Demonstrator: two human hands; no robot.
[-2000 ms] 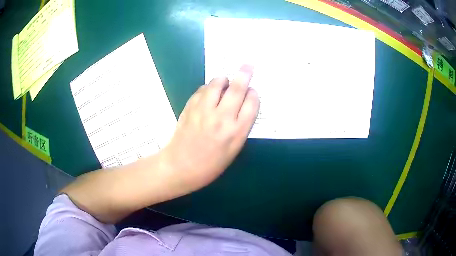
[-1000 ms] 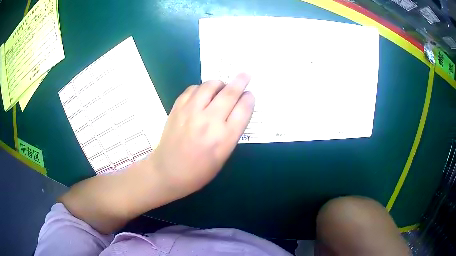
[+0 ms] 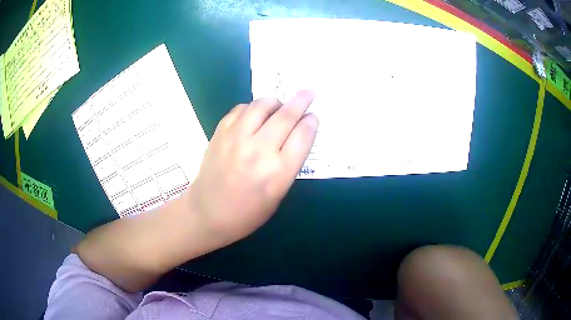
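A large white record sheet (image 3: 388,94) lies on the green table, mostly washed out to blank white, with faint marks at its left and lower edges. My left hand (image 3: 257,153) is bare and rests over the sheet's lower left part. Its fingers are bent and slightly apart, with a fingertip on the page; no object shows in it. The thumb is hidden. A white boxed sheet (image 3: 134,134) with reddish-brown lines lies to the left, its lower right edge partly under my left hand and forearm. My right hand is out of the picture.
Yellow slips (image 3: 41,62) lie at the upper left. A green label (image 3: 37,190) is on the left table edge, another green label (image 3: 557,78) at the right. Clear packs with white labels (image 3: 540,17) are at the upper right. A bare rounded part of a limb shows at the lower right.
Since the earliest frame, the papers at the left have shifted left in the view. My left hand has shifted slightly left and down against the large sheet, and now stays nearly still.
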